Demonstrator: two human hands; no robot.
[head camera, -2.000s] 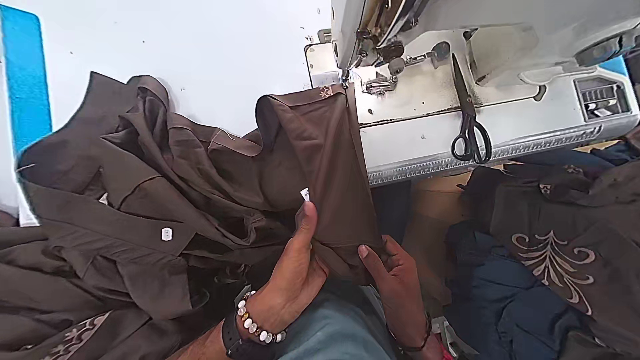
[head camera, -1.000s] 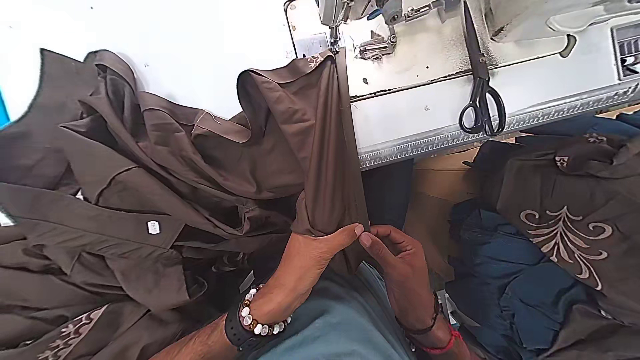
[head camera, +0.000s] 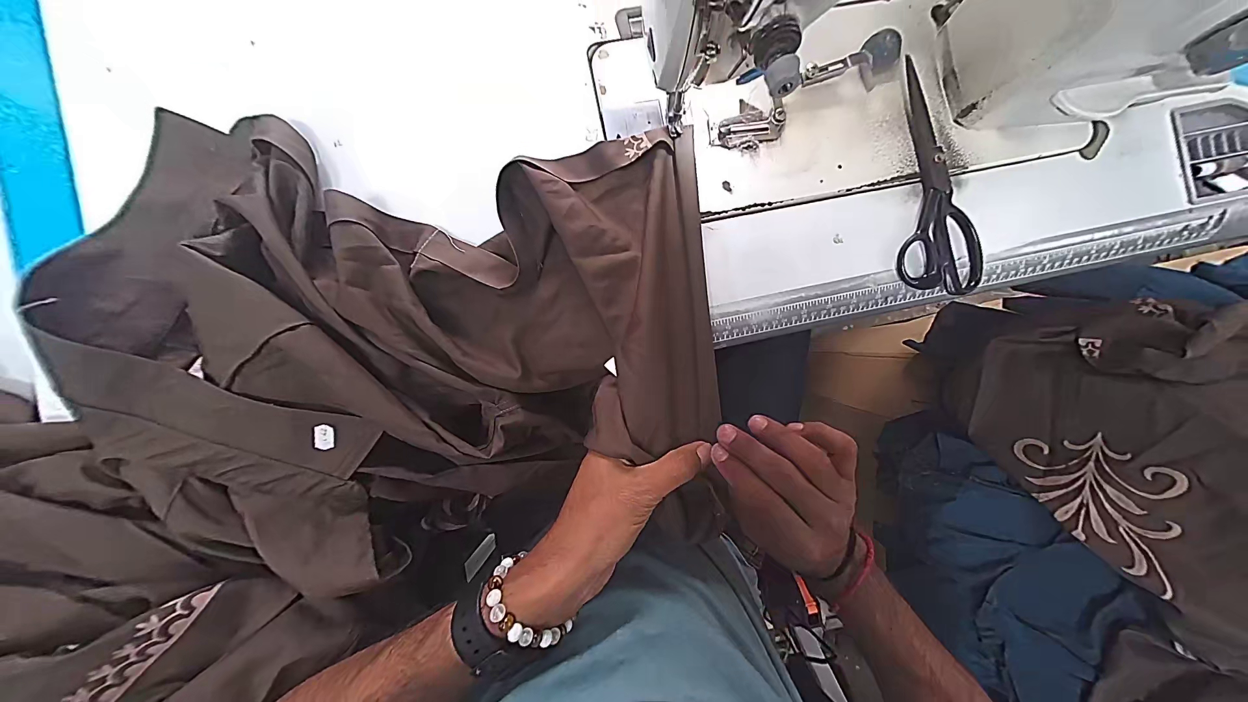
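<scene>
Brown fabric (head camera: 585, 283) runs from the presser foot of a sewing machine (head camera: 676, 115) down to my lap, with a folded edge along its right side. My left hand (head camera: 604, 517), wearing a beaded bracelet and a dark strap, grips the lower part of this cloth with the thumb on top. Just right of it, my right hand (head camera: 795, 492) has its fingertips at the folded edge, near my left thumb. Its palm side is partly hidden, so how firmly it holds the cloth is unclear. A small white tag lies on the brown cloth at left.
Black-handled scissors (head camera: 938, 210) lie on the machine bed, right of the needle area. A measuring scale (head camera: 829, 310) runs along the table's front edge. At right are dark blue cloth (head camera: 985, 546) and a brown embroidered garment (head camera: 1199, 429). More brown cloth (head camera: 88, 526) is heaped at left.
Two seconds ago my hands were farther apart on the cloth; now they are close together at its right edge. The cloth between them and the machine hangs in narrower folds.
</scene>
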